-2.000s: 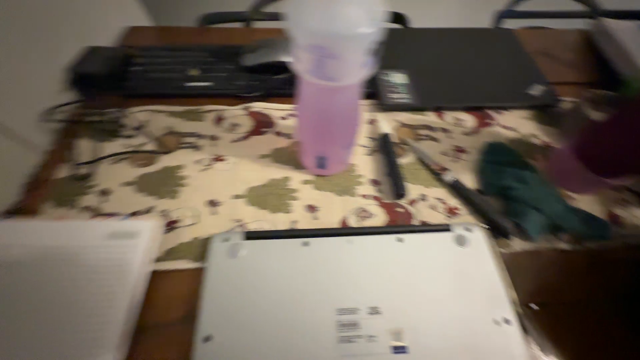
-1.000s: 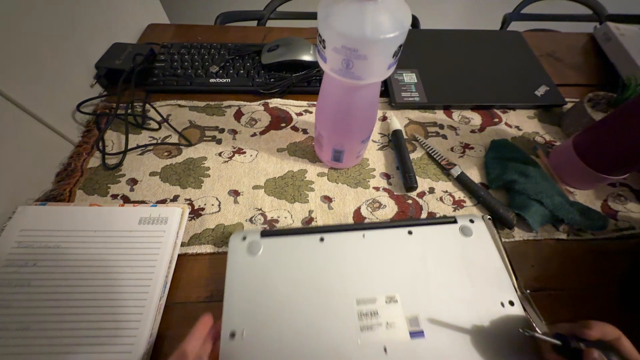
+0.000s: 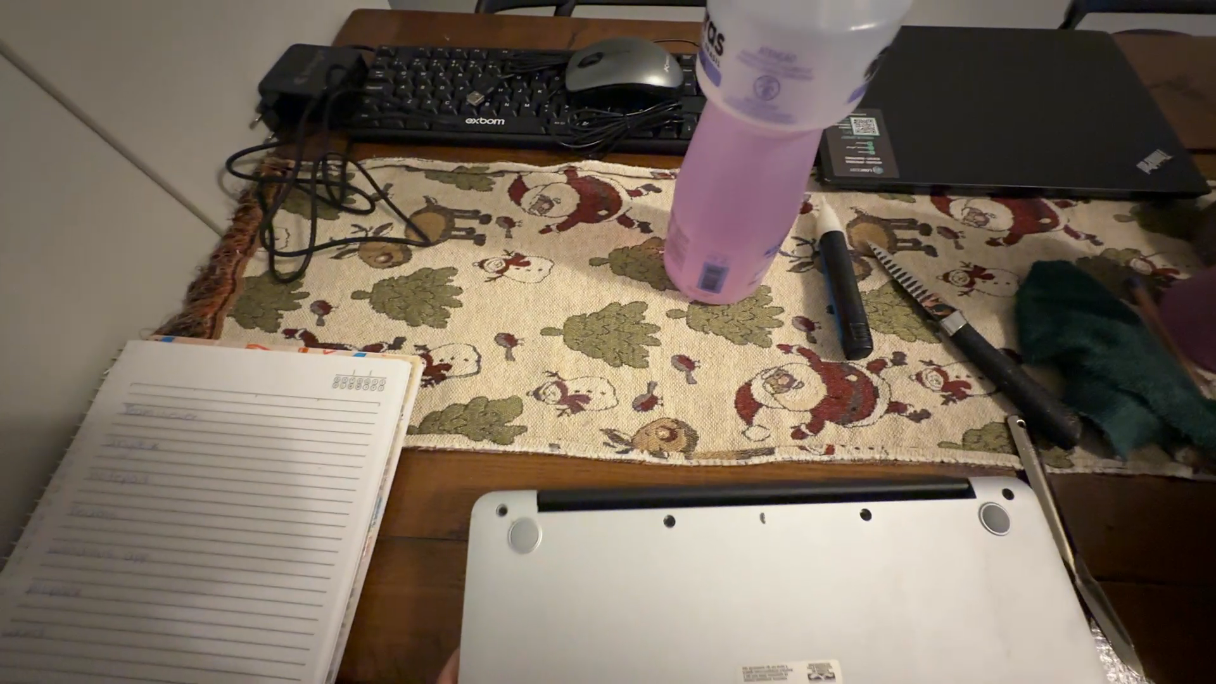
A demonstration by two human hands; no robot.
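Observation:
A silver laptop (image 3: 760,589) lies upside down at the table's front edge, its underside with round feet and screw holes facing up. A sliver of my left hand (image 3: 449,668) shows at the laptop's left edge, low in the view; its fingers are mostly hidden. My right hand is out of view. Along the laptop's right side lies a thin metal tool (image 3: 1059,532). Beyond it are a knife with a black handle (image 3: 1012,380), a black pen-shaped tool with a white tip (image 3: 844,285) and a dark green cloth (image 3: 1107,361).
A bottle of pink liquid (image 3: 741,190) stands on the Christmas-patterned runner (image 3: 532,304). An open lined notebook (image 3: 209,513) lies at left. Behind are a coiled cable (image 3: 304,218), a black keyboard (image 3: 427,95), a grey mouse (image 3: 622,68) and a closed black laptop (image 3: 1007,104).
My right hand, seen at the laptop's lower right with a dark tool one second ago, has left the view. Less of my left hand shows now. The laptop sits lower in the view.

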